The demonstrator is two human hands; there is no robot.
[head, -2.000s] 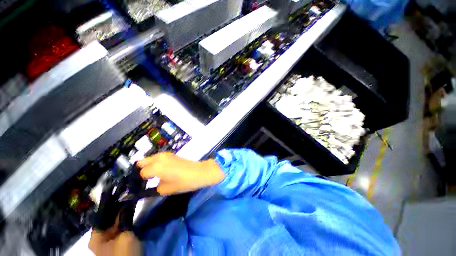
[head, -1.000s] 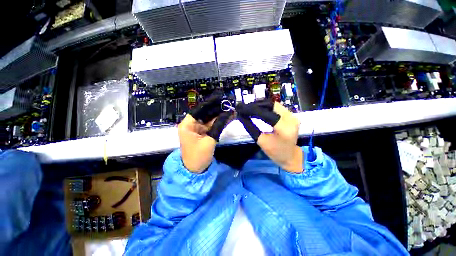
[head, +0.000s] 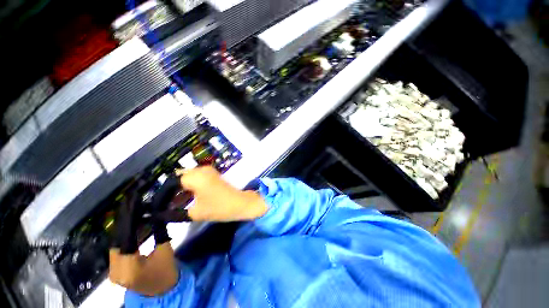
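Observation:
A black circuit board (head: 69, 267) with long silver finned heatsinks (head: 141, 126) lies tilted across the left of the view. My left hand (head: 141, 264) and my right hand (head: 210, 198) are together over the board's front part, both with black finger coverings. The fingertips meet or nearly meet at the board. They blur into the dark parts there, so whether they hold anything is hidden. A copper-coloured coil (head: 204, 153) and a small white block (head: 187, 160) sit on the board beside my right hand.
A silver rail (head: 283, 138) runs along the front of the boards. Another board with a heatsink (head: 301, 36) lies beyond. A black bin holds a heap of cream blocks (head: 409, 132) at the right. Red parts (head: 81, 51) lie at the upper left. Yellow-marked floor shows at the right.
The view has swung and tilted toward the right-hand bin. The cardboard tray has left the picture. My hands now appear lower left, still close together over the board.

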